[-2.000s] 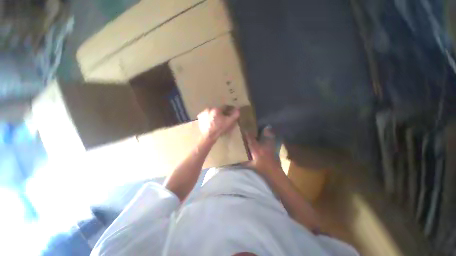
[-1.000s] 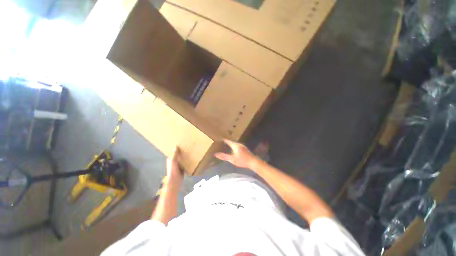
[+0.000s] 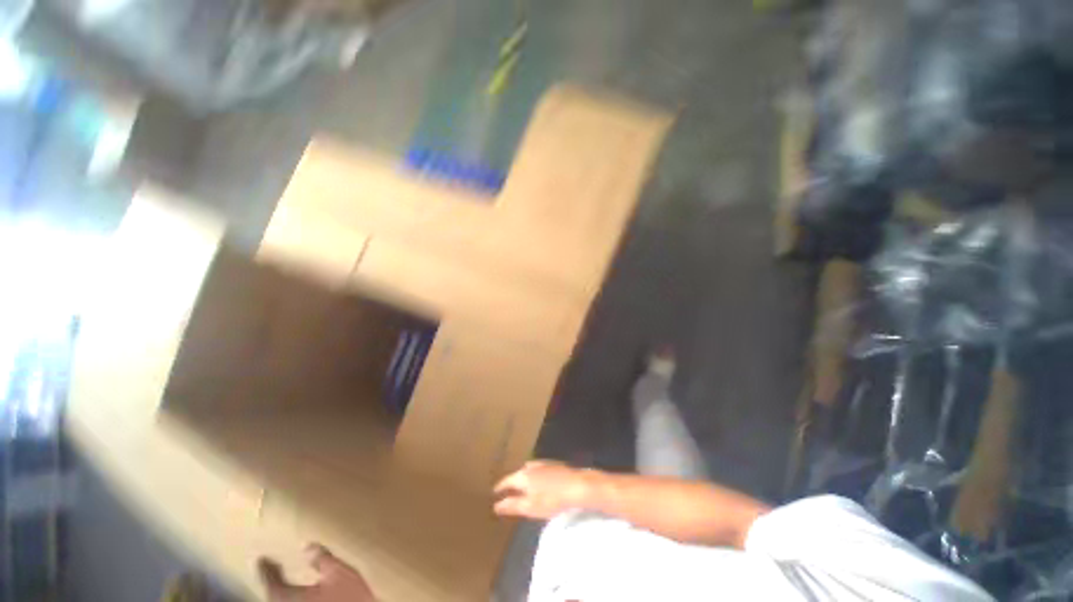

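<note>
Large brown L-shaped cartons (image 3: 465, 353) are fitted together in front of me, around a deep square gap. Blue printing shows on a wall in the gap. The nearest carton (image 3: 353, 506) stands up on its left side. My left hand (image 3: 315, 579) is cut off by the bottom edge, fingers apart, against this carton's near side. My right hand (image 3: 544, 489) has bent fingers at the carton's right-hand end. It shows no clear grip. The view is blurred. A blue strip, apparently the pallet (image 3: 453, 171), shows beyond the cartons.
Stretch-wrapped dark stock (image 3: 941, 294) with tan timber edges stands along the right. Grey floor (image 3: 694, 294) lies between it and the cartons. One of my legs (image 3: 665, 423) shows there. Yellow-black floor tape (image 3: 507, 59) is at the top. Bright glare covers the left.
The view has turned and shifted, so the cartons now sit lower and further left. My left hand has moved left along the near carton from its end. My right hand remains near the right-hand end.
</note>
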